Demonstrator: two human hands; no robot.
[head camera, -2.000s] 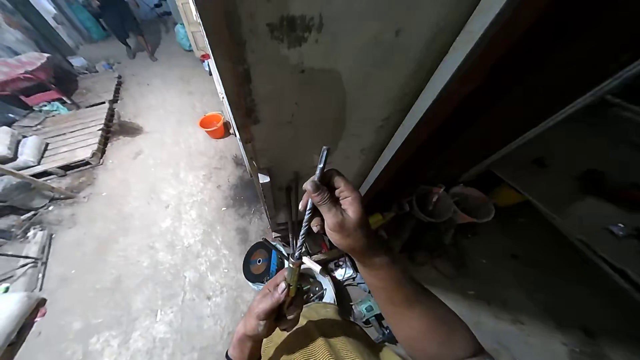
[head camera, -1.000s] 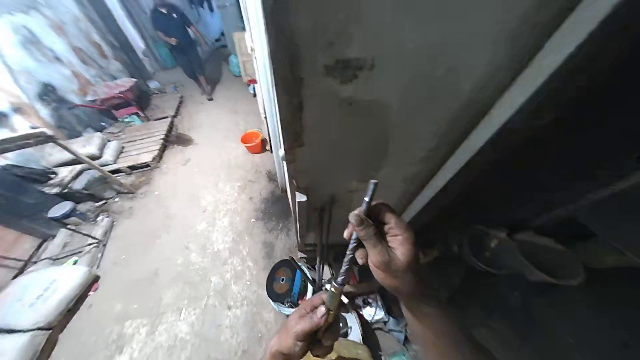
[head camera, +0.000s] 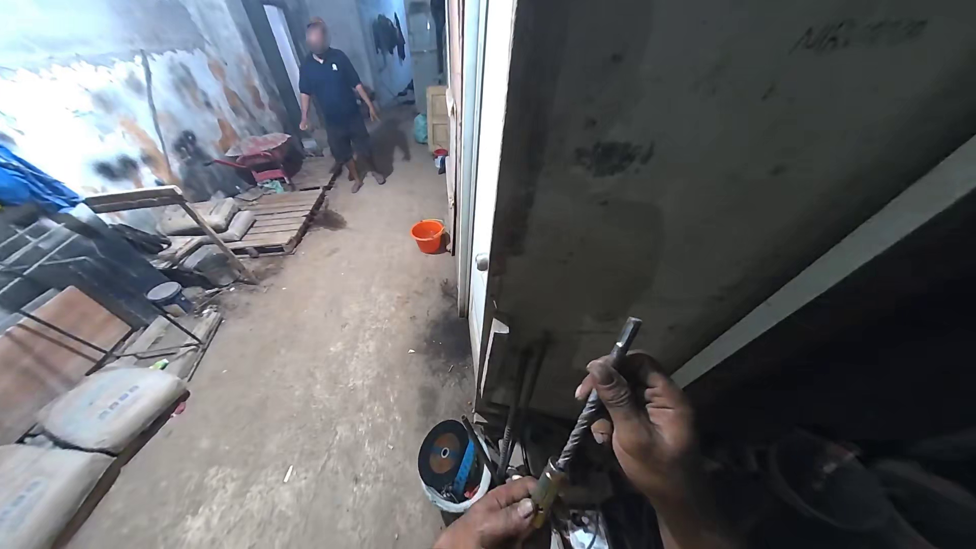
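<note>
A spiral-fluted masonry drill bit slants up to the right between my hands. My right hand pinches it near its smooth shank, whose end points up. My left hand grips a yellowish sleeve-like piece around the bit's lower end; what exactly that piece is cannot be told. Just left of and beyond my left hand, a white bucket holds a dark abrasive cutting disc and other items. Long metal rods stand behind the bit.
A grey panel with a pale frame edge rises in front. Along the passage are an orange bucket, a wooden pallet, a red wheelbarrow and filled sacks at the left. A person stands farther back.
The view has swung up and left, showing more of the passage. The person at the back now stands fully in view. Both hands keep hold of the bit and its sleeve-like piece.
</note>
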